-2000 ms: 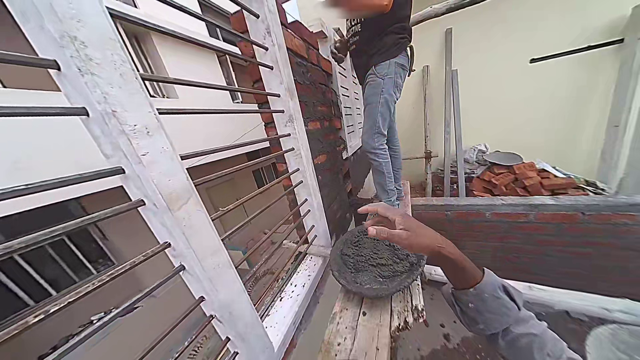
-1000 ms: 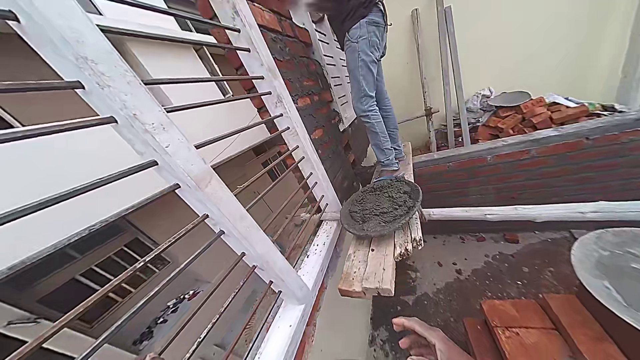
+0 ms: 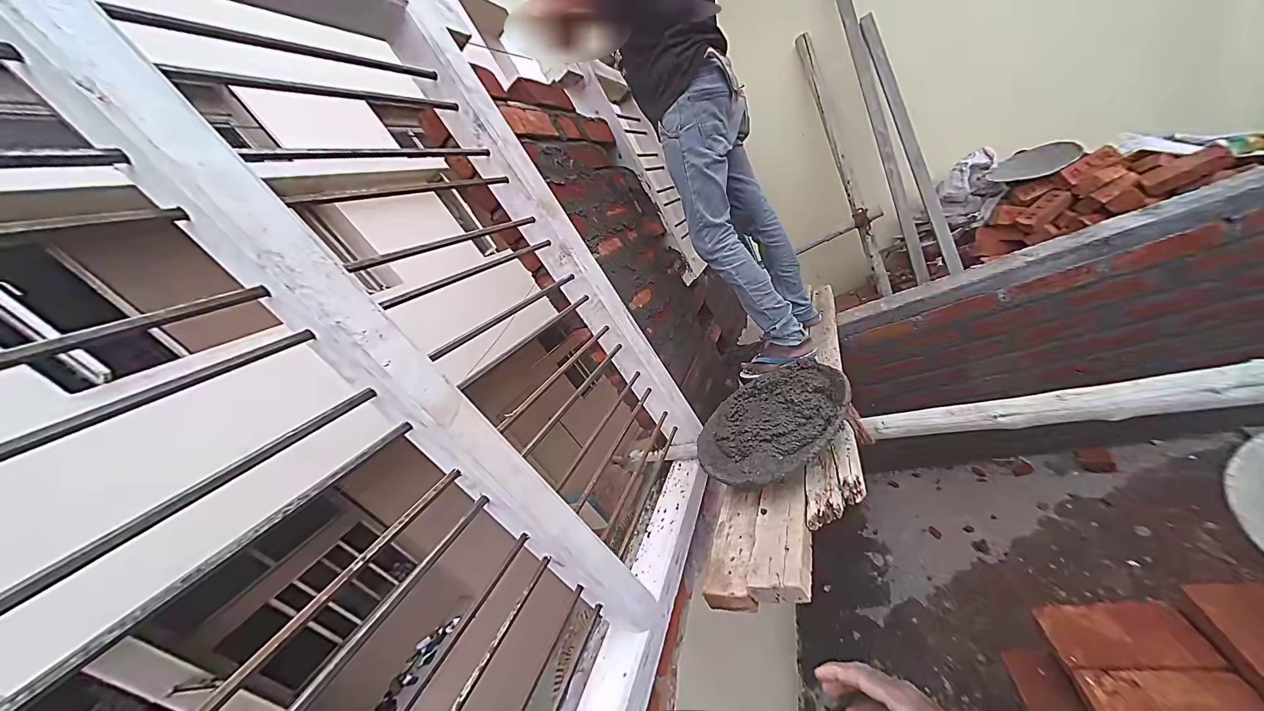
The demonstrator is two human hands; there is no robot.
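At the bottom edge, my right hand (image 3: 874, 684) shows only in part, fingers pointing left, above the wet floor and left of several red bricks (image 3: 1126, 637); whether it holds anything is cut off by the frame. My left hand is out of view. A round pan of grey mortar (image 3: 773, 420) rests on wooden planks (image 3: 782, 553) ahead of my hand, not touched by it. Just behind the pan, a co-worker in jeans (image 3: 726, 188) stands on the planks in flip-flops, beside a partly mortared brick wall (image 3: 632, 237).
A white frame with metal bars (image 3: 395, 365) runs along the left. On the right are a low brick wall (image 3: 1047, 326), a long pale pole (image 3: 1066, 400), a brick pile (image 3: 1116, 188) and the rim of another pan (image 3: 1246, 484). Upright poles (image 3: 894, 138) lean at the back.
Two seconds ago my right hand was over the mortar pan; it has moved back to the bottom edge. The pan remains on the planks. The view has shifted.
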